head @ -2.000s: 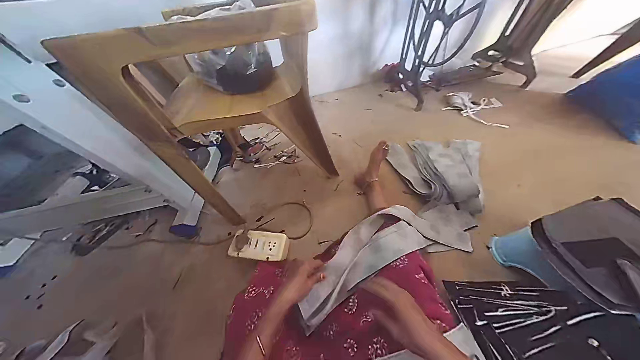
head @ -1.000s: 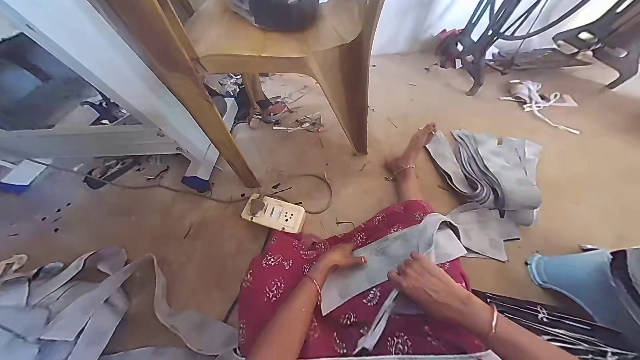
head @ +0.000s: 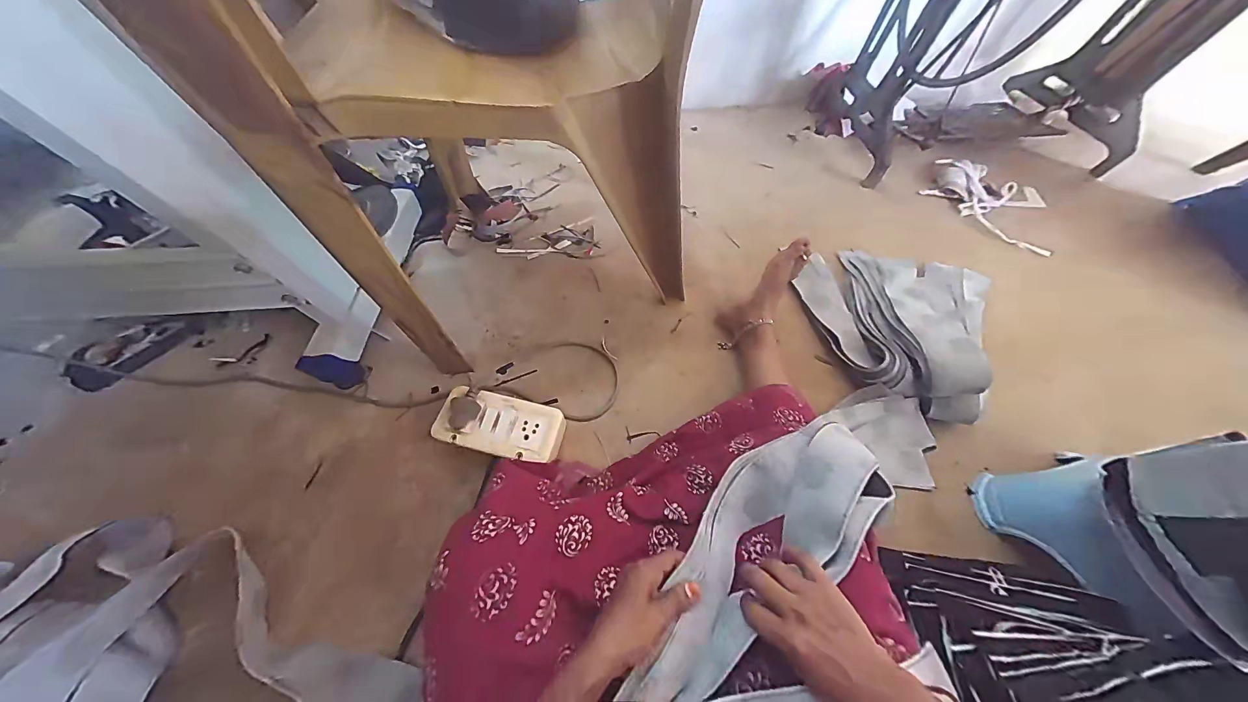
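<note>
Long light-grey fabric strips [head: 751, 483] lie over the maroon printed cloth [head: 575, 536] on my lap, looping over at the knee. My left hand [head: 634, 614] grips the left edge of a strip, thumb on top. My right hand [head: 804, 614] rests on the right-hand strip with fingers bent; whether it pinches the fabric I cannot tell. Between the strips a patch of maroon cloth shows. Beside my bare foot [head: 770, 283], a folded stack of grey strips [head: 907, 331] lies on the floor, and a loose end reaches my knee.
A wooden-coloured chair [head: 624, 146] stands ahead, near a white-cased socket strip [head: 497, 424] with its cord. Loose grey strips [head: 146, 595] lie at lower left. Right are black cloth with white strips [head: 1033, 624] and a light-blue item [head: 1033, 507]. A black metal stand [head: 873, 107] is farther back.
The strip across my lap now loops at the knee and runs down toward me. My hands have moved lower, toward my body, since one second ago.
</note>
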